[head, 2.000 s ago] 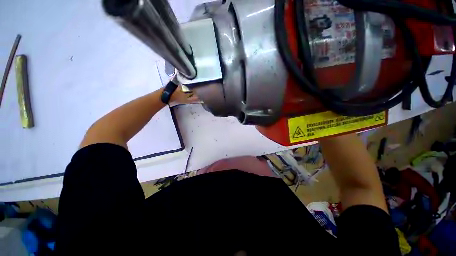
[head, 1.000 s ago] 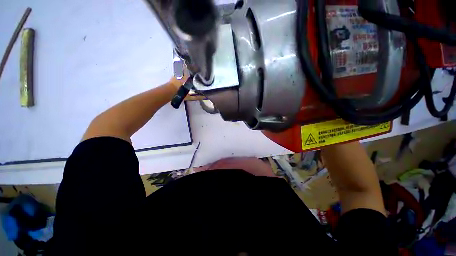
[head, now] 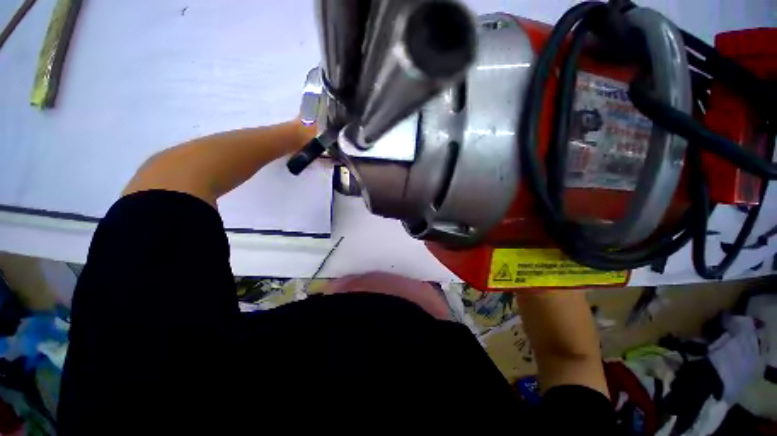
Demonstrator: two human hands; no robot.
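The red and silver cutting machine (head: 503, 128) fills the upper right and middle, with a silver curved handle (head: 673, 128) and black cord looped over it. Its metal standard rises towards the camera. The white paper marker (head: 204, 85) tops the dark-edged fabric lay, left of the machine. My left forearm reaches over the paper to the machine's front; my left hand is almost wholly hidden behind the standard, near a shiny metal part (head: 313, 95). My right forearm goes under the motor's yellow warning strip (head: 554, 267); my right hand is hidden by the motor.
A yellowish-brown bar (head: 56, 55) and part of a slim brown stick (head: 17, 20) lie on the paper at the upper left. The white table's front edge crosses below the machine. Piles of coloured fabric (head: 724, 358) and scraps lie on the floor.
The view has shifted and turned, so the bar and stick sit higher at the left and the standard points more to the right. Both arms still reach to the machine.
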